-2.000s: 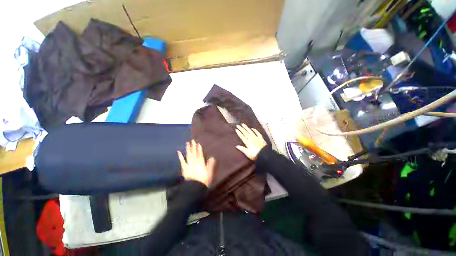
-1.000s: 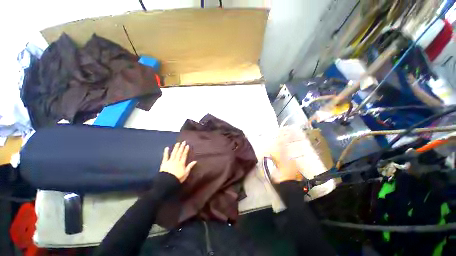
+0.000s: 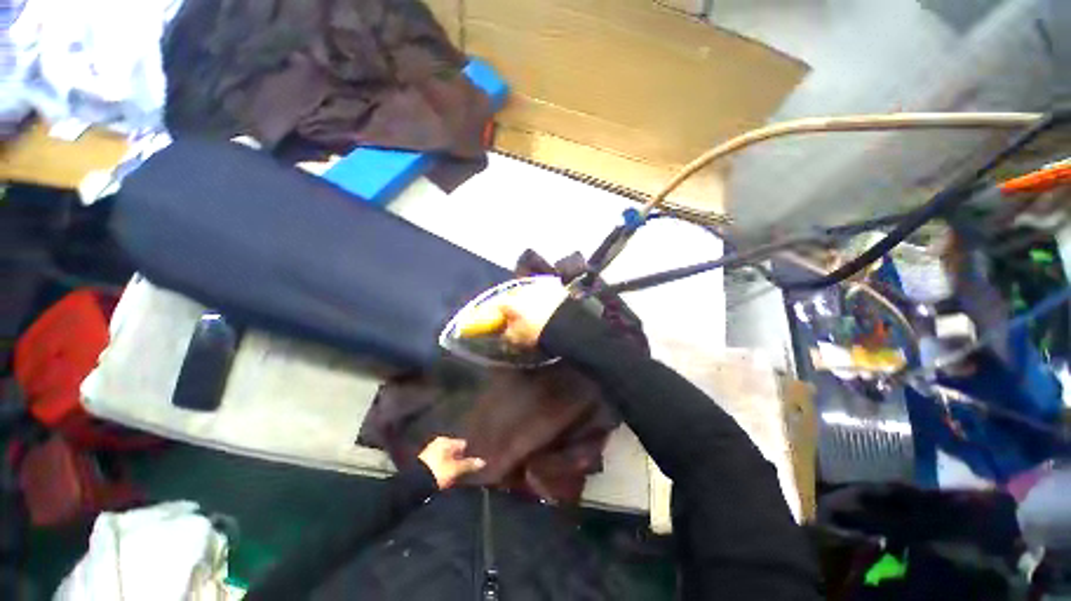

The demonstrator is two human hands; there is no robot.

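Note:
A dark brown garment [image 3: 517, 417] lies over the right end of the navy padded board [image 3: 305, 252] and hangs towards the table's front edge. My right hand [image 3: 529, 315] is closed round the orange-yellow handle of the steam iron [image 3: 470, 343]. The iron lies flat at the board's right end, over the garment, its tip pointing left. My left hand [image 3: 449, 461] is at the garment's near edge, with the thumb towards the right. Its fingers are partly hidden, and whether it pinches the cloth is unclear.
A dark brown garment heap [image 3: 317, 71] lies behind the board on a blue bar [image 3: 382, 174]. Cardboard [image 3: 622, 82] stands at the far edge. A tan hose [image 3: 822, 122] and black cable arch right from the iron. A flat black rectangle [image 3: 207, 362] lies at near left.
My right hand has brought the iron from the right table end onto the board's end. My left hand has moved from the board to the garment's near edge. The view has turned.

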